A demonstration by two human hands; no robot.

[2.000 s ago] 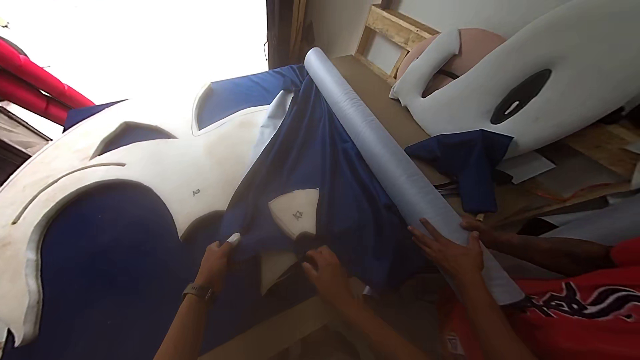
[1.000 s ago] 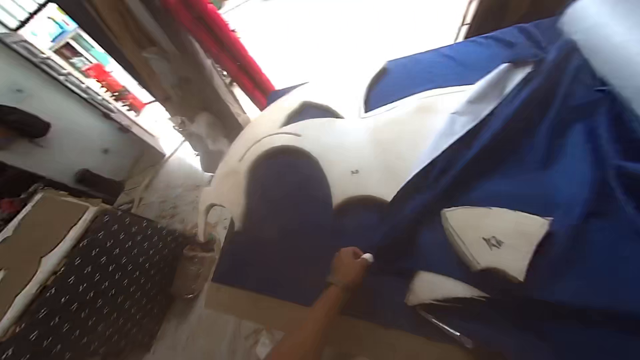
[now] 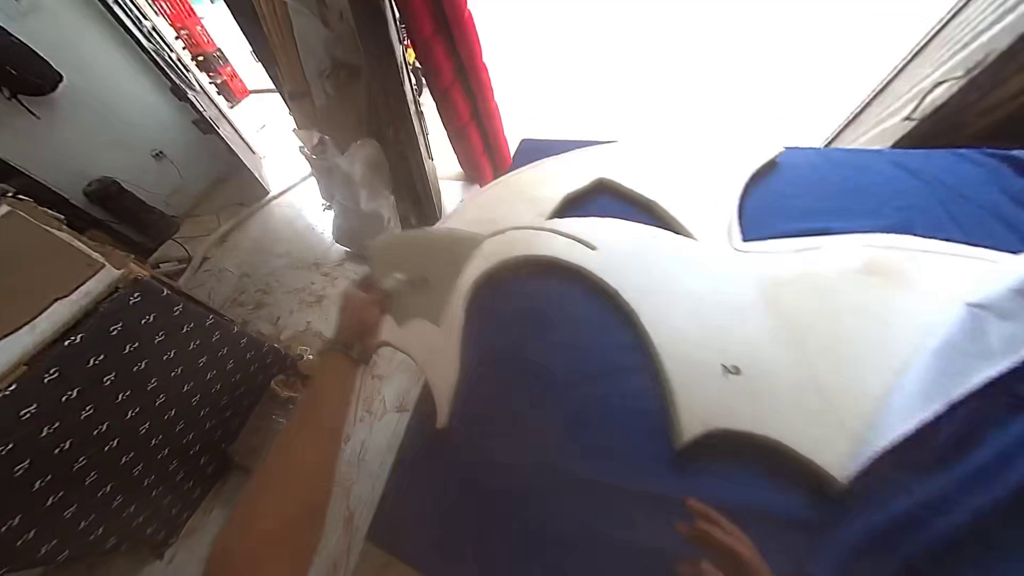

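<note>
My left hand (image 3: 364, 316), blurred, is at the far left end of a large cream foam cutout (image 3: 704, 312). A small whitish object (image 3: 404, 280) shows at its fingertips; its kind is unclear. The cutout has curved edges and a small dark mark, and lies on blue fabric (image 3: 560, 384). Its left end looks shaded and greyish beside my hand. My right hand (image 3: 720, 536) is at the bottom edge of the view, fingers spread, over the blue fabric below the cutout. Folded blue fabric with a pale underside (image 3: 944, 360) covers the cutout's right part.
A dark patterned fabric-covered block (image 3: 136, 416) stands at the left, with a brown panel (image 3: 44, 268) above it. Behind the cutout are a post (image 3: 384, 104) with plastic wrapped on it and a red padded roll (image 3: 460, 88). Littered floor (image 3: 272, 248) shows between.
The view has swung far to the left. My left hand has moved from the blue fabric below the cutout to its left end. The other person's hands and the pale roll are out of view.
</note>
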